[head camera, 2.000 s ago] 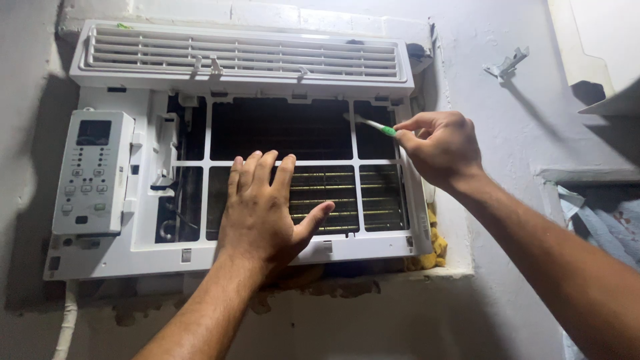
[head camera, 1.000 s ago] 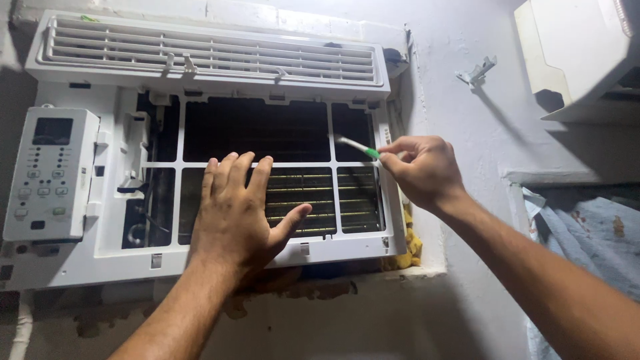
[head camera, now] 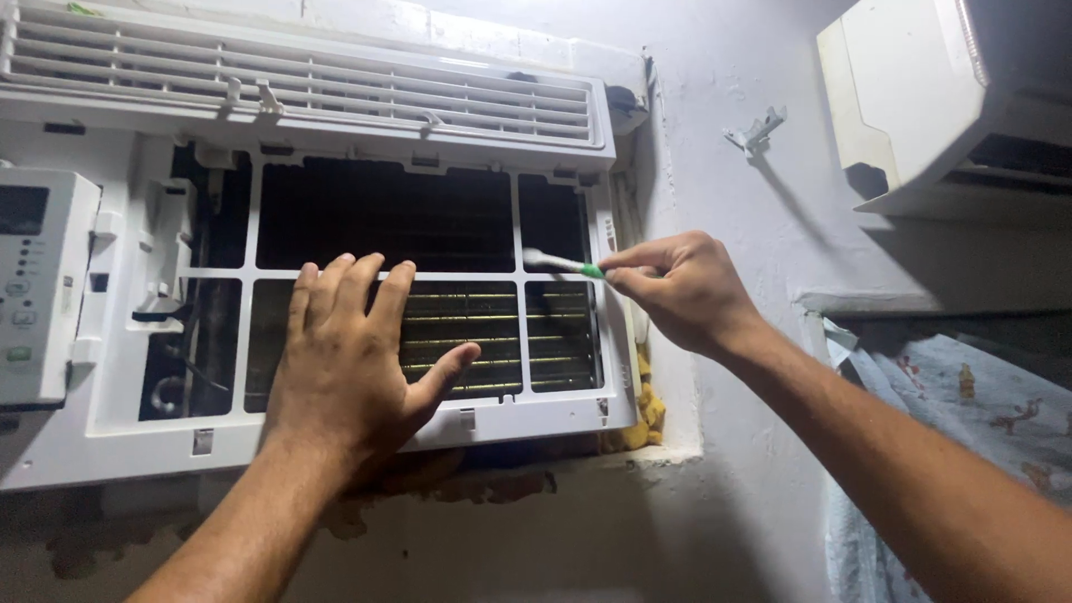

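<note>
A white window air conditioner's front frame [head camera: 335,275] crosses the middle of the view, with dark coil fins and yellowish metal lines behind its bars. Against the frame's lower middle rests my left hand [head camera: 352,360], fingers spread and holding nothing. My right hand [head camera: 687,289] pinches the green and white handle of a small brush, seemingly a toothbrush [head camera: 557,260]. Its head lies by the upright bar at the right, just above the crossbar. The louvred air outlet [head camera: 335,92] runs along the top. At the left edge is the control panel [head camera: 42,285] with a dark display and buttons.
Yellow foam [head camera: 646,414] fills the gap at the unit's lower right corner. A metal bracket [head camera: 756,132] juts from the wall. Another white appliance [head camera: 909,92] hangs at the upper right, above a patterned cloth [head camera: 997,410]. Plaster is chipped below the unit.
The view has shifted to the right. The brush head has moved down along the upright bar to just above the crossbar. My left hand stays on the frame.
</note>
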